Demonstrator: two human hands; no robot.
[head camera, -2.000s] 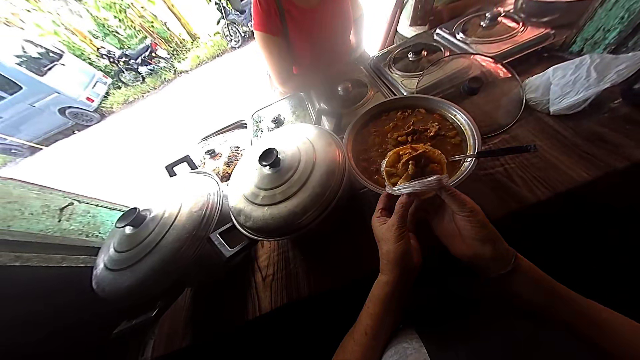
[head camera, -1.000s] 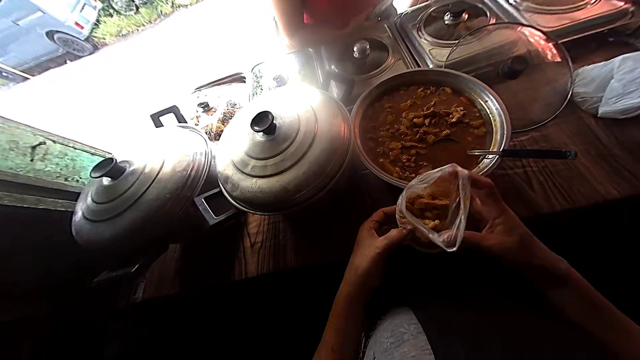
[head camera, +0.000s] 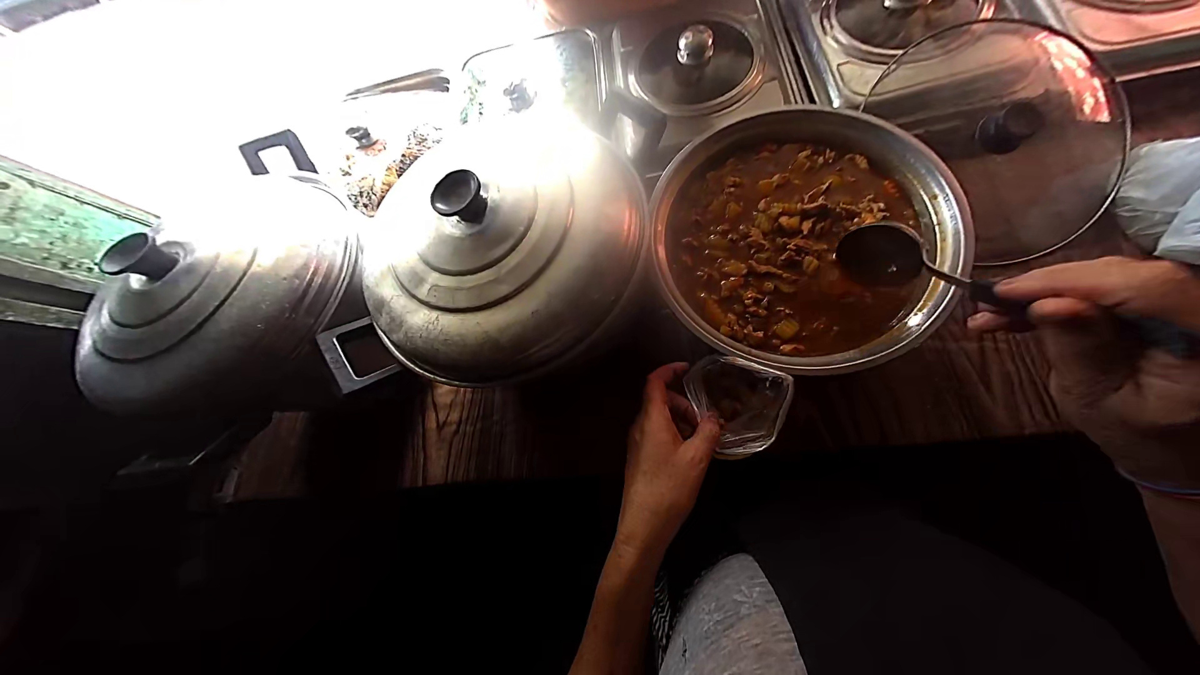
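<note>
A wide metal pan (head camera: 806, 361) holds stew with pieces of meat and vegetables in a reddish-brown sauce. My right hand (head camera: 1116, 347) grips the dark handle of a ladle (head camera: 879, 255), whose bowl is over the right part of the stew; whether it touches the sauce I cannot tell. Just below the pan's near rim, my left hand (head camera: 670, 445) holds a clear plastic bag (head camera: 741, 403) by its left side, its mouth open upward. The food inside the bag shows only dimly.
Two large lidded aluminium pots (head camera: 506, 309) (head camera: 211, 328) stand to the left on the wooden table (head camera: 459, 431). A glass lid (head camera: 1050, 197) lies right of the pan, near a white plastic bag (head camera: 1158, 192). Behind stand lidded metal food trays (head camera: 694, 75).
My right hand has left the plastic bag and taken hold of the ladle, which rested against the pan's right rim. My left hand still holds the bag. The view has moved closer to the table.
</note>
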